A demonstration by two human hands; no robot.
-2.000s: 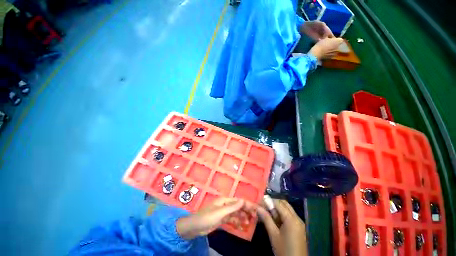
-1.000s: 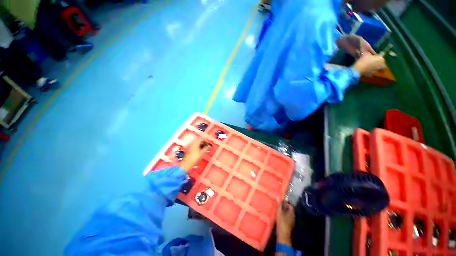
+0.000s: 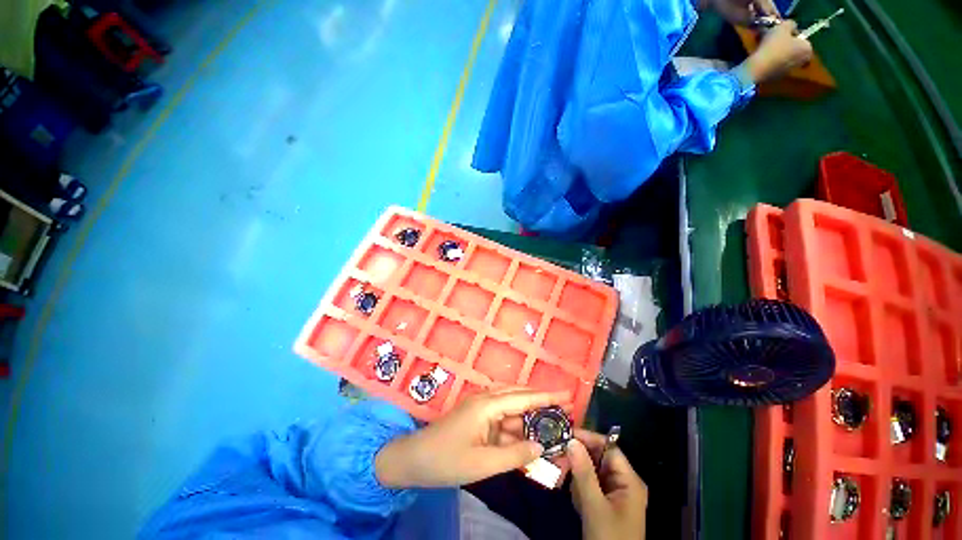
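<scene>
My left hand grips a round watch module with a dark face and silver rim, above the near edge of the left foam tray. A white tab hangs at the module's lower edge. My right hand touches the module's right side with its fingertips and also holds a small thin metallic tool, probably tweezers, pointing up. Several round modules with small white tabs sit in the tray's left pockets; the pockets at its right hold no modules.
A dark blue fan stands right of the tray. Stacked foam trays with modules lie on the green bench at right. A red bin is behind them. A co-worker in a blue smock works beyond.
My left hand has come back from the tray's left pockets with a module. My right hand has moved up from the tray's right edge to meet it. The module in the second-row pocket is gone.
</scene>
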